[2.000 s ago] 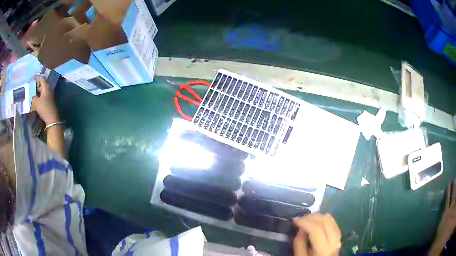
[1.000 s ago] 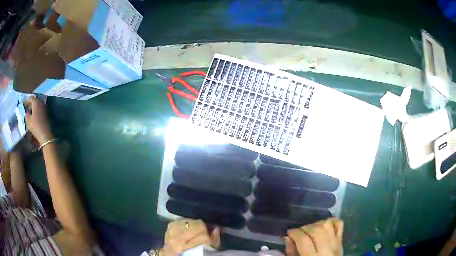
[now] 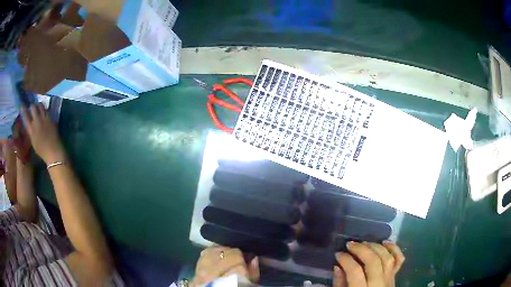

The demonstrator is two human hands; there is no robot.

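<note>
The sheet of long dark window panels (image 3: 249, 222) lies on the green bench in front of me, panels in two columns. My left hand (image 3: 225, 265), wearing a ring, is at its near left edge, cut off by the frame bottom. My right hand (image 3: 370, 262) has bent fingers over its near right part. Whether either hand grips the sheet is hidden. The white label sheet (image 3: 400, 157), with rows of small black labels at its left, overlaps the far part of the panel sheet.
Red-handled nippers (image 3: 228, 96) lie behind the label sheet. Open light-blue cartons (image 3: 147, 61) stand at back left. A co-worker's arm (image 3: 71, 196) reaches in at left. At right are a crumpled white scrap (image 3: 461, 128), a white housing (image 3: 486, 168) and a housing with a dark window (image 3: 505, 188).
My left hand has come into view at the panel sheet's near left edge. My right hand stays near the right corner, its fingers now farther over the sheet. The view has shifted.
</note>
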